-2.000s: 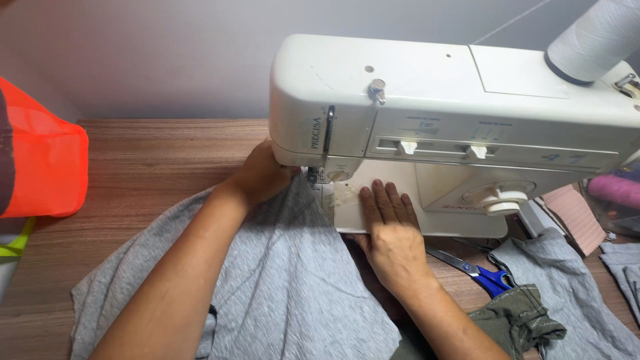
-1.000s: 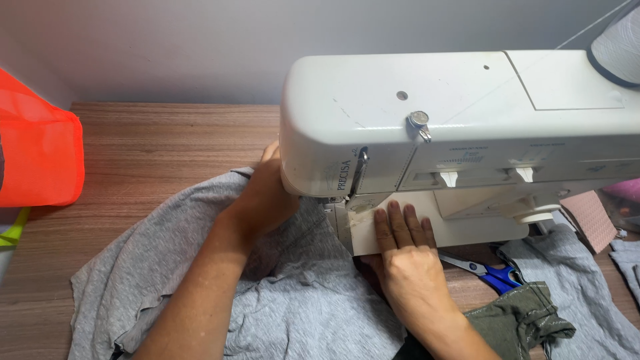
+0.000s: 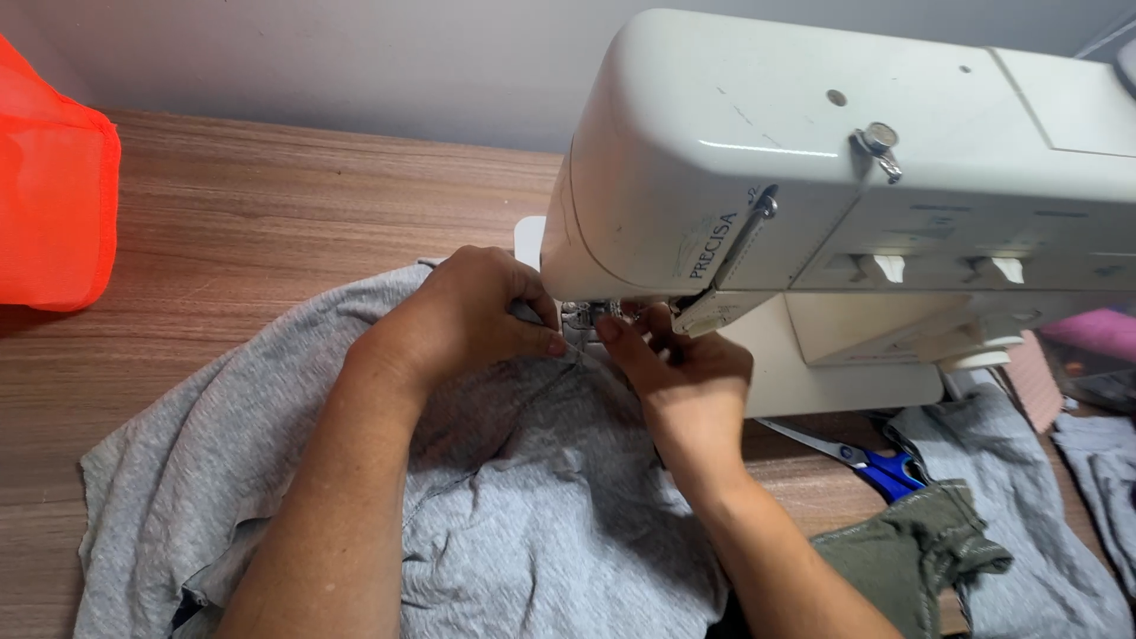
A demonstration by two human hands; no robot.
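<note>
Grey knit fabric [image 3: 550, 497] lies over the front of the table and reaches up to the needle area of a white Precisa sewing machine [image 3: 799, 115]. My left hand [image 3: 461, 311] is left of the presser foot [image 3: 587, 314], thumb and fingers closed on an edge of the grey fabric; a thin pale thread runs from near the thumb. My right hand [image 3: 679, 355] is just right of the foot under the machine's head, its thumb and forefinger near the needle area. Its fingertips are partly hidden, so whether it grips the thread cannot be told.
Blue-handled scissors [image 3: 874, 466] lie right of my right wrist, beside olive green fabric [image 3: 914, 550] and more grey fabric [image 3: 1021, 479]. An orange-red fabric item [image 3: 58, 195] is at the far left. Behind the table [image 3: 266, 195] rises a wall.
My right hand has left the flat machine bed, where it lay palm down, and moved left to the needle area. My left hand has come out from behind the machine's head. The view is closer.
</note>
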